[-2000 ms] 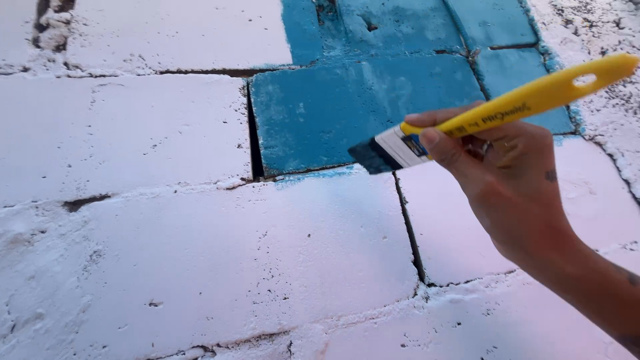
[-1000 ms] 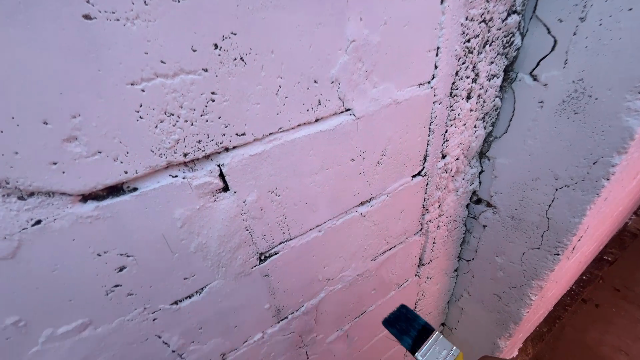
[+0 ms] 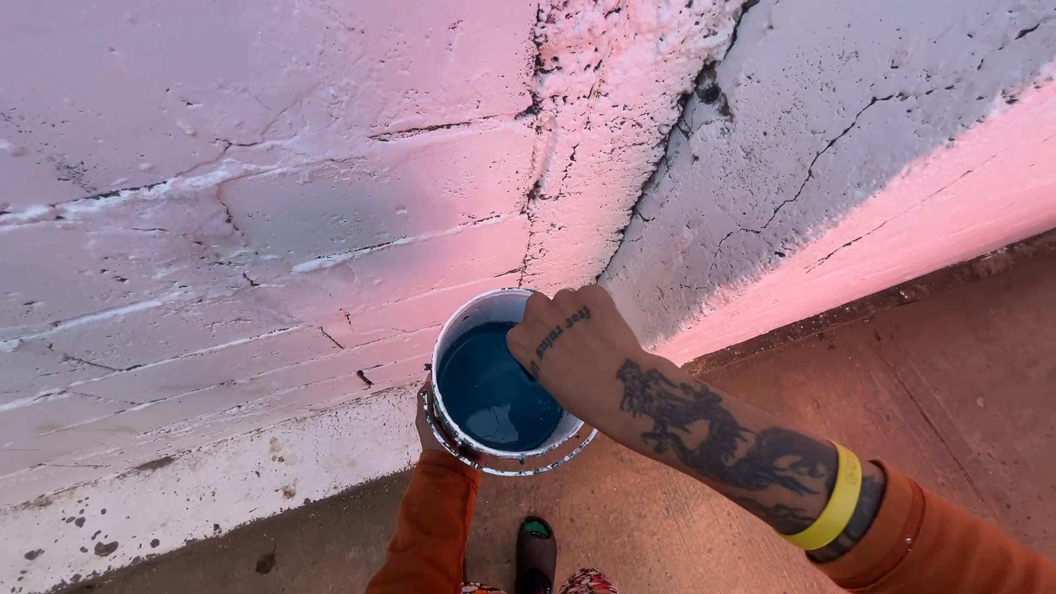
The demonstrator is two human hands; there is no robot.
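Observation:
A white paint bucket (image 3: 483,450) with blue paint (image 3: 491,396) inside is at the lower middle. My left hand (image 3: 429,421) holds it from the left side, mostly hidden behind the wall of the bucket. Over the bucket's right rim is my right hand (image 3: 569,351), closed, knuckles up, its fingers curled out of sight. The paintbrush is almost wholly hidden beneath that hand; a dark edge shows at its lower left. The bucket's paint-spattered wire handle hangs round its near side.
A whitewashed block wall (image 3: 330,206) fills the left and top. To the right stands a cracked plastered wall (image 3: 825,148), meeting the first at a rough corner. A pale ledge (image 3: 247,478) runs along the wall's foot. Below are the concrete floor (image 3: 907,396) and my shoe (image 3: 536,557).
The view has swung from the blue-painted blocks down to the bucket. My right hand, seen two seconds ago with the yellow-handled brush at the wall, is now over the bucket. My left hand has come into view.

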